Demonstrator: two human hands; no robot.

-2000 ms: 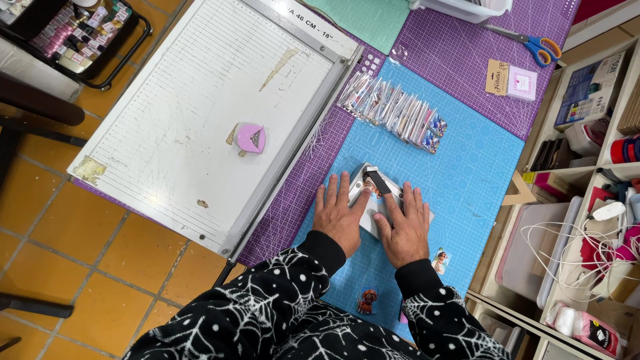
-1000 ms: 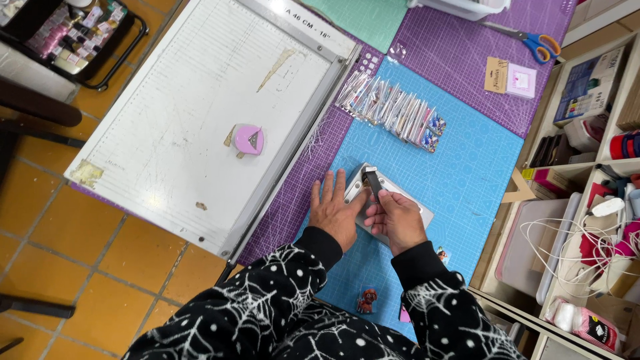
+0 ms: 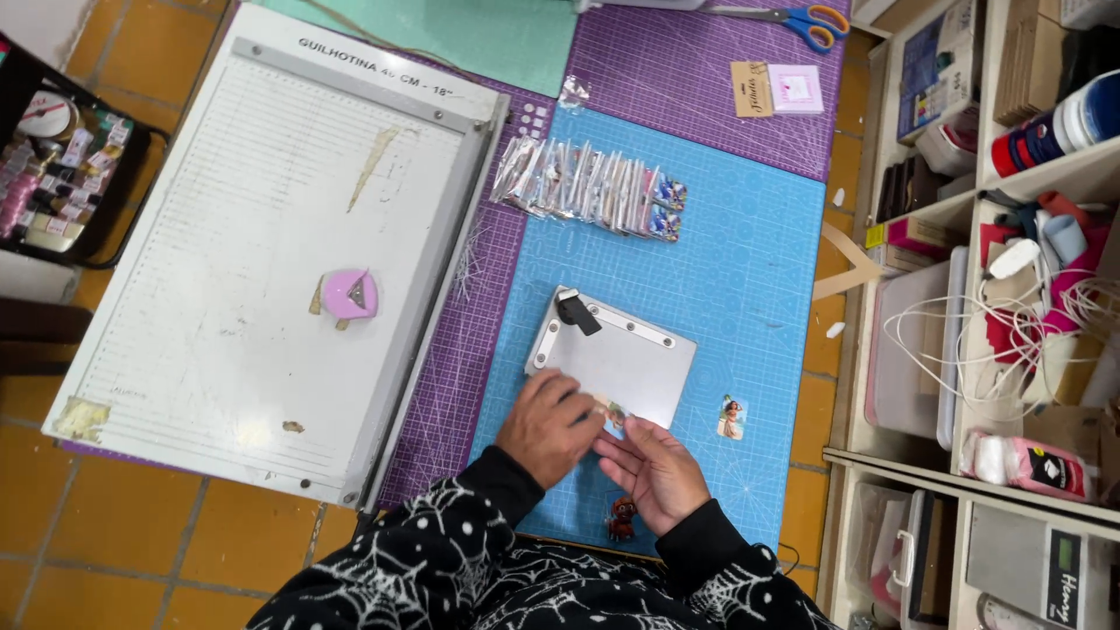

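Between the fingertips of my right hand (image 3: 652, 472) is a small printed picture card (image 3: 616, 417), over the near edge of a metal corner cutter (image 3: 626, 367). The cutter lies on the blue cutting mat (image 3: 744, 262), its black lever (image 3: 579, 315) at the far left corner. My left hand (image 3: 551, 427) is beside the card with fingers curled; whether it grips the card is unclear. A second picture card (image 3: 732, 416) lies right of the cutter. Near my body, a small red-brown figure cutout (image 3: 622, 519) rests on the mat.
A guillotine paper trimmer (image 3: 245, 262) stands at the left with a pink punch (image 3: 350, 294) on it. A row of wrapped packets (image 3: 586, 188) lies beyond the cutter. Scissors (image 3: 779, 17) lie at the far right, and shelves (image 3: 936, 219) stand right of the table.
My right hand has left the cutter's black lever and moved toward me, where it holds a card. My left hand has come off the cutter's left side toward me. The view has shifted somewhat.
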